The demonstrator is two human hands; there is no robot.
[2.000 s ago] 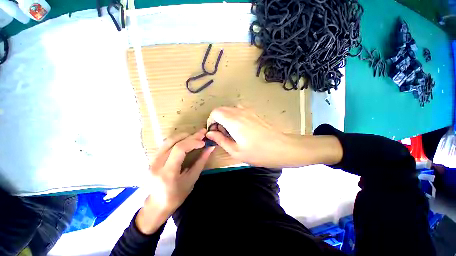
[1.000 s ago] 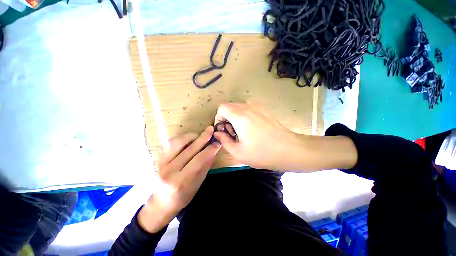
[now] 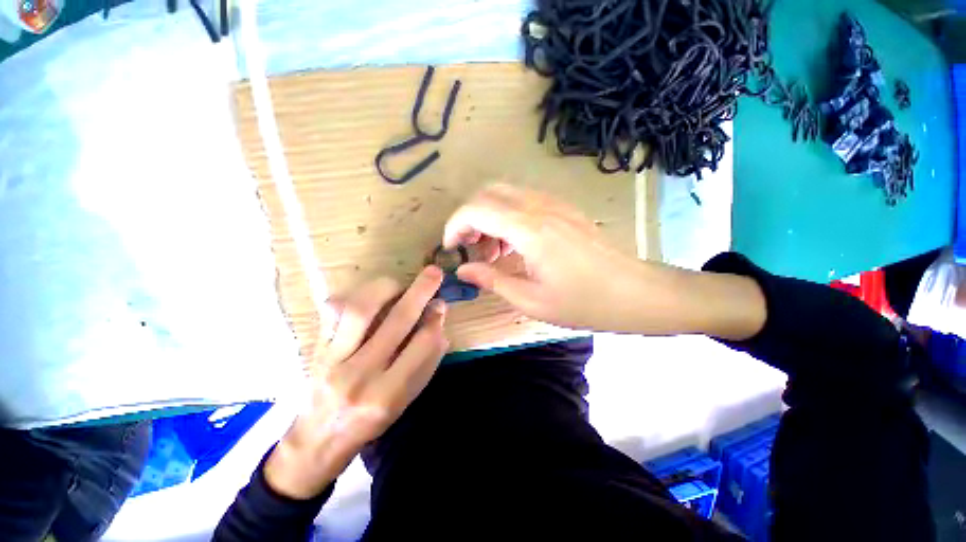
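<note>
A small dark-blue fabric piece is pinched between my two hands over the near part of the cardboard. A thin black cord loop stands out from its far side as a small ring. My left hand grips the fabric piece from the left with its fingertips. My right hand is at its right, thumb on the piece and index finger bent by the loop. The fingers partly hide the piece. Two U-bent cord pieces lie on the cardboard beyond my hands.
A tangled black cord pile lies at the cardboard's upper right. A dark patterned fabric heap lies on the green top at right. A white sheet covers the left. Blue crates are below. Someone's dark-clothed leg shows lower left.
The right fingers have opened somewhat around the cord loop, and more of the blue fabric piece shows. The camera view has shifted slightly. The loose cords lie as before.
</note>
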